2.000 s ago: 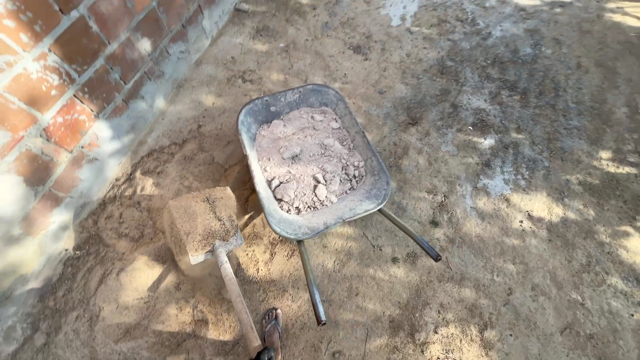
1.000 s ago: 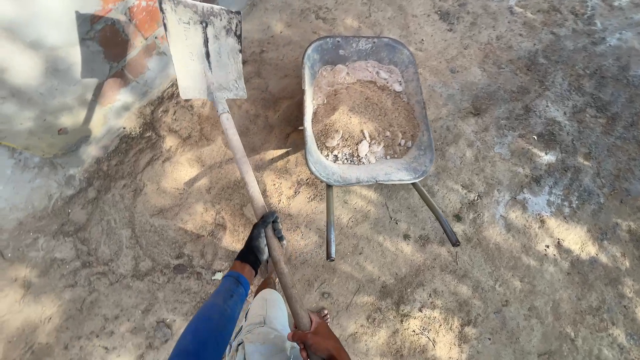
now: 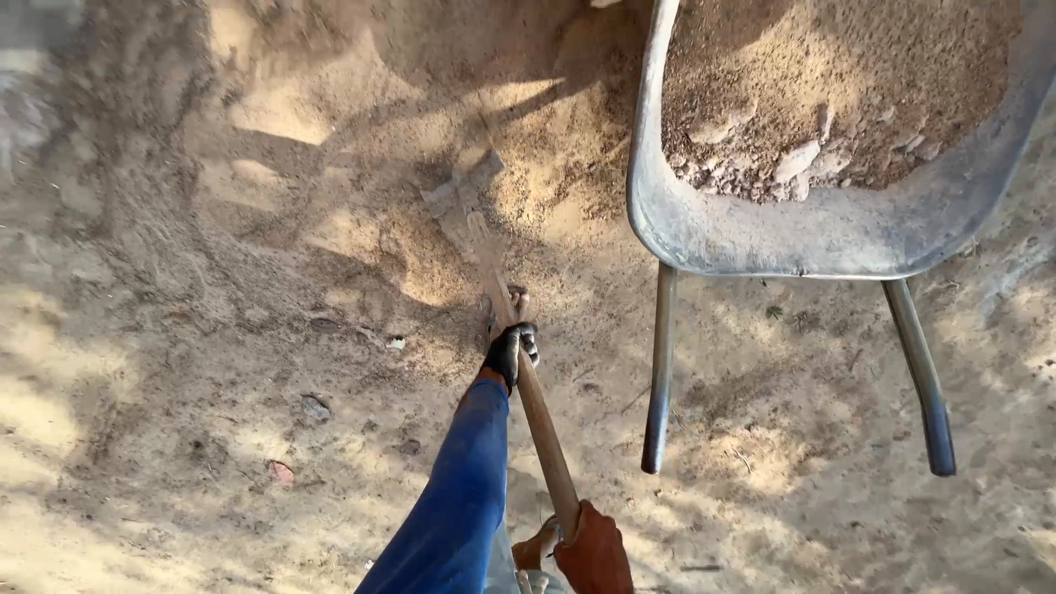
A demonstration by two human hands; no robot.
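Note:
A shovel with a wooden handle [image 3: 546,433] slants down through the middle of the view. Its metal blade [image 3: 464,186] lies low at the sandy ground, partly covered with or blending into the soil. My left hand [image 3: 513,351], in a dark glove with a blue sleeve behind it, is closed around the middle of the handle. Lower down, my right hand [image 3: 592,549] grips the handle near its end. At the upper right stands a metal wheelbarrow [image 3: 792,243], holding brown sandy soil [image 3: 850,74] with pale lumps [image 3: 798,161] at its near side.
Two wheelbarrow handles [image 3: 657,371] [image 3: 920,379] point toward me, right of the shovel. My feet are partly visible, one beyond my left hand and one beside my right. Loose soil, a small stone [image 3: 314,407] and a reddish leaf [image 3: 281,472] lie on the ground at left.
The shovel blade has come down from its raised position to the ground, with both hands still on the handle. Brown soil covers much of the paler load seen earliest. The view has shifted.

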